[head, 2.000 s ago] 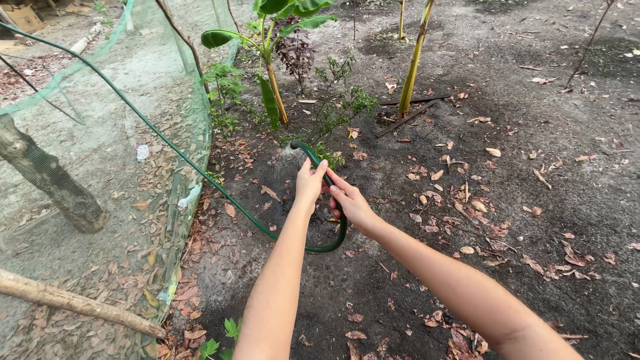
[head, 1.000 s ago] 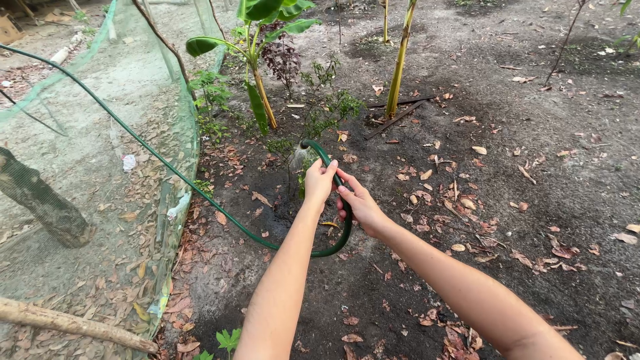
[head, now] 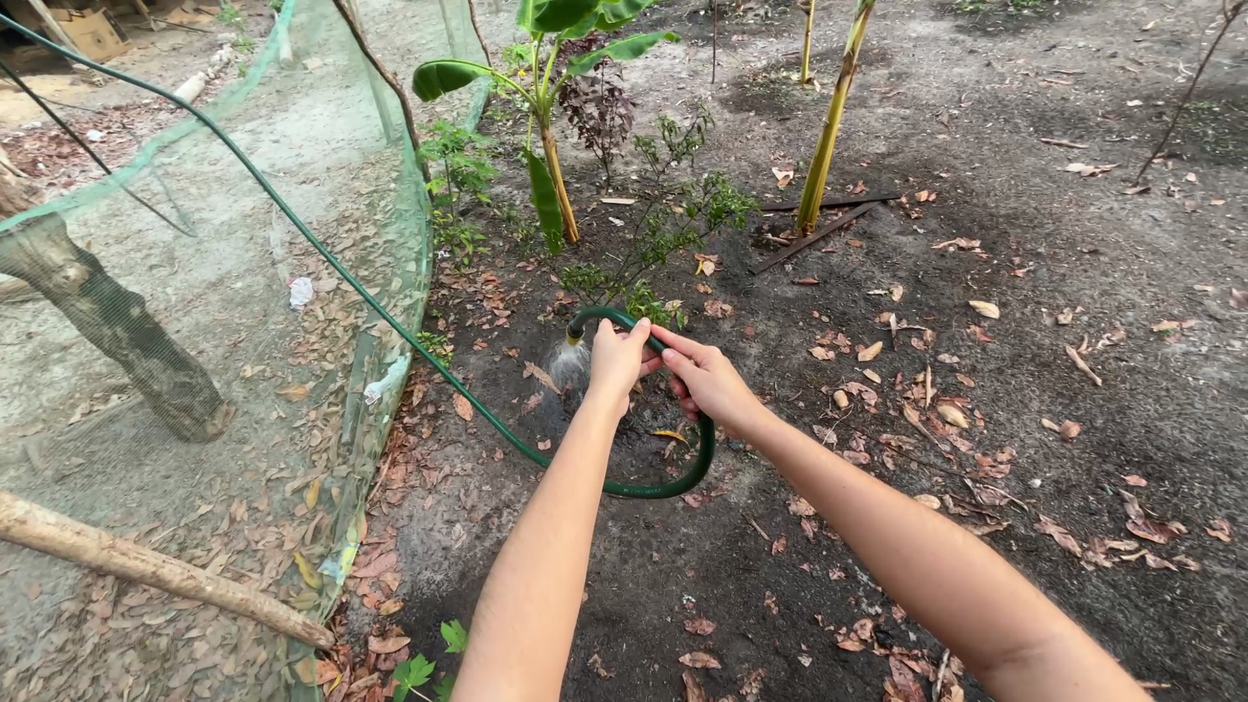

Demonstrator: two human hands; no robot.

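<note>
Both my left hand [head: 620,361] and my right hand [head: 704,378] grip a green garden hose [head: 704,453] side by side near its outlet end. Beyond my hands the hose bends over to the left, and its yellowish nozzle end [head: 574,333] points down. A spray of water [head: 568,369] falls from it onto dark, wet soil. Below my hands the hose loops round and runs up to the left, across the netting. A low leafy shrub [head: 673,229] grows just past the nozzle.
Green netting [head: 414,244] stands along the left, with a wooden post [head: 127,336] and a pole [head: 156,568] by it. Ahead are a young banana plant [head: 556,180] and a yellow-green stem [head: 834,127] beside dark wooden strips [head: 819,234]. Dry leaves litter the soil.
Water now sprays visibly from the hose end, which was less distinct two seconds ago. Both hands keep their hold on the hose.
</note>
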